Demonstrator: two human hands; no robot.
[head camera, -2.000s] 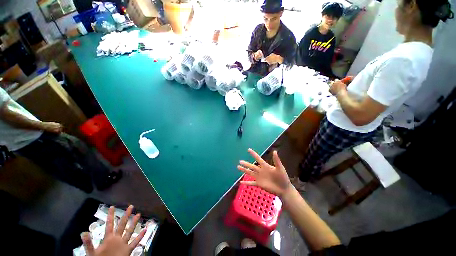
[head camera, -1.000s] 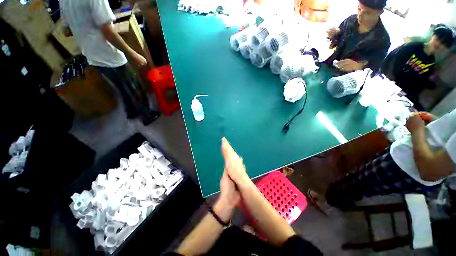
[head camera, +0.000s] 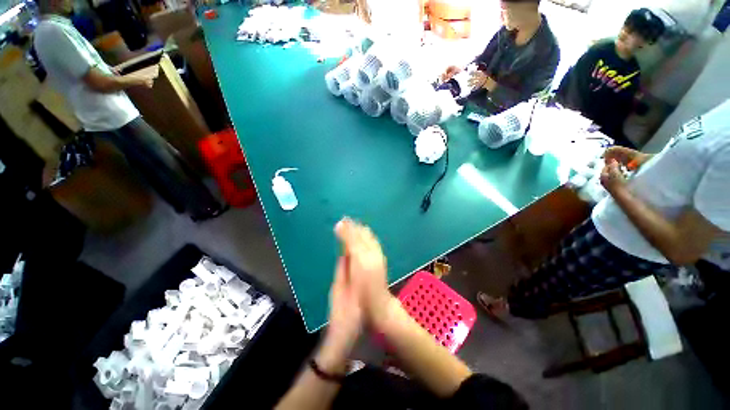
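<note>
My left hand (head camera: 345, 300) and my right hand (head camera: 370, 268) are pressed palm to palm above the near corner of the green table (head camera: 320, 240). Their fingers look straight and together, slightly blurred, with nothing visible between them. A translucent squeeze bottle (head camera: 284, 193) with a bent spout stands or lies near the table's left edge. Farther back is a white corded appliance (head camera: 431, 145), its black cord and plug trailing towards me. A pile of white ribbed housings (head camera: 376, 98) lies behind it. Neither hand touches any of these.
A black crate (head camera: 264, 340) of small white parts (head camera: 180, 336) is at lower left. A pink stool (head camera: 435, 311) stands by the near edge, a red stool (head camera: 230, 166) at left, a wooden stool (head camera: 652, 316) at right. People are behind, left and right of the table.
My hands were spread apart two seconds ago and came together, staying pressed since. The view has shifted. The person at left has raised a forearm; the seated person now holds a white part.
</note>
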